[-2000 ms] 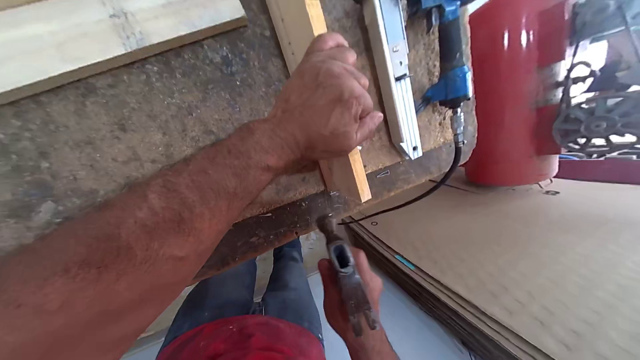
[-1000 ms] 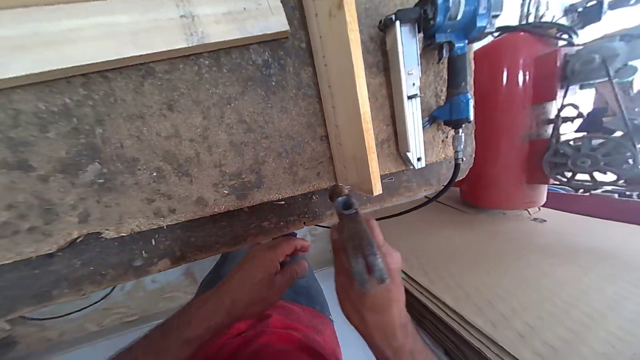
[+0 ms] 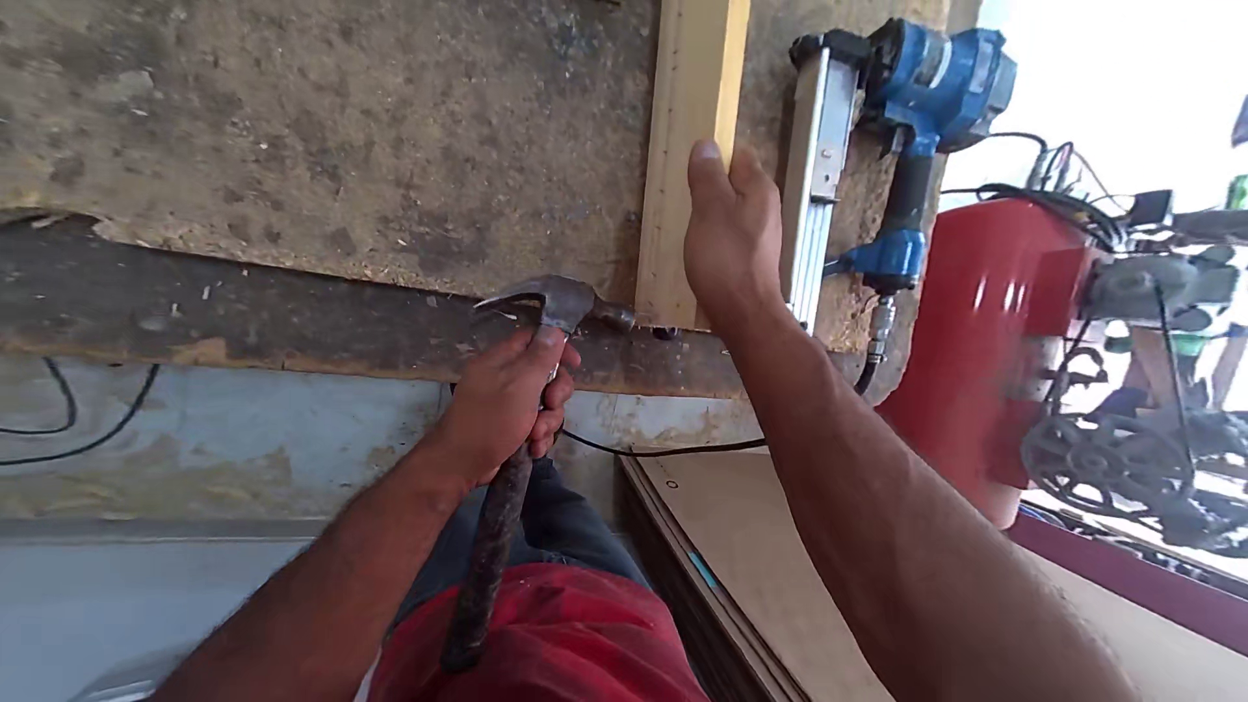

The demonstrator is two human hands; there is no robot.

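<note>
My left hand [image 3: 512,400] is closed round the upper handle of a claw hammer [image 3: 561,300], just below its head. The hammer's face is close to the near end of a wooden board [image 3: 673,195], its claw points left and its handle hangs down toward my body. My right hand [image 3: 731,229] lies on the right side of the board, thumb on top, the other fingers partly hidden at the far edge. The board lies lengthwise away from me on a worn workbench [image 3: 341,175], its near end by the bench's front edge.
A blue pneumatic nailer [image 3: 907,146] with a metal magazine [image 3: 814,195] lies right of the board, joined to a black air hose [image 3: 673,451]. Beyond stands a red compressor tank [image 3: 985,331] with a pulley wheel [image 3: 1107,458]. Stacked brown sheets [image 3: 770,546] are below the bench at right.
The hammer was in my right hand and is now in my left. My right hand has moved onto the board, where my left hand was two seconds ago. The view has shifted.
</note>
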